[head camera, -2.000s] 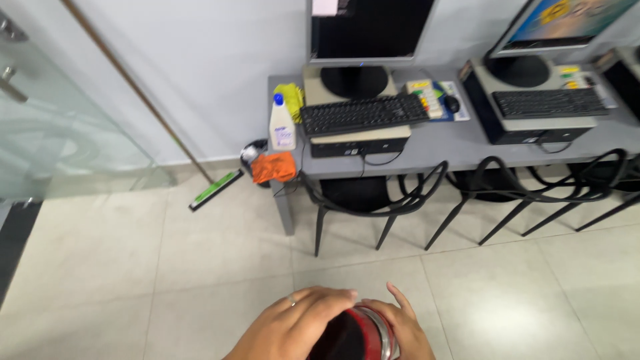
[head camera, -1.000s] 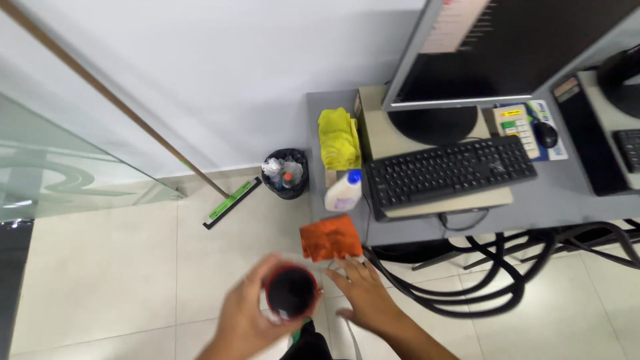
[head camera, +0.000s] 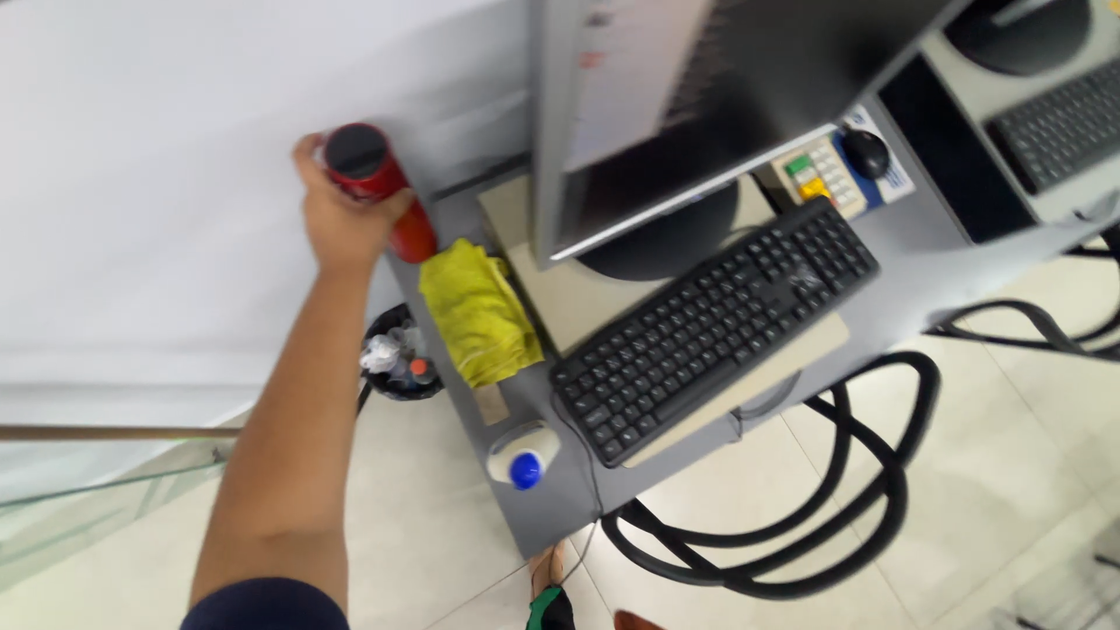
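My left hand (head camera: 346, 219) is stretched to the back left corner of the grey desk, its fingers and thumb round a red cylindrical container (head camera: 372, 179) with a dark top. The container's lower red part shows beside the desk edge; its base contact is unclear. Just in front of it lies a folded yellow-green cloth (head camera: 481, 315). Nearer the front corner stands a white bottle with a blue cap (head camera: 523, 455). My right hand is out of view. A small reddish-brown shape (head camera: 636, 621) at the bottom edge is too cut off to identify.
A monitor (head camera: 700, 114) and black keyboard (head camera: 717, 328) occupy the grey desk (head camera: 542, 516), with a mouse (head camera: 866, 154) behind. A black bin (head camera: 402, 389) with rubbish stands left of the desk. Black chair arms (head camera: 892, 472) curve at the front; a pole (head camera: 114, 432) crosses at left.
My left hand has carried the red container from in front of the desk to its back left corner. My right hand has left view. The orange cloth no longer shows by the white bottle. The view has turned.
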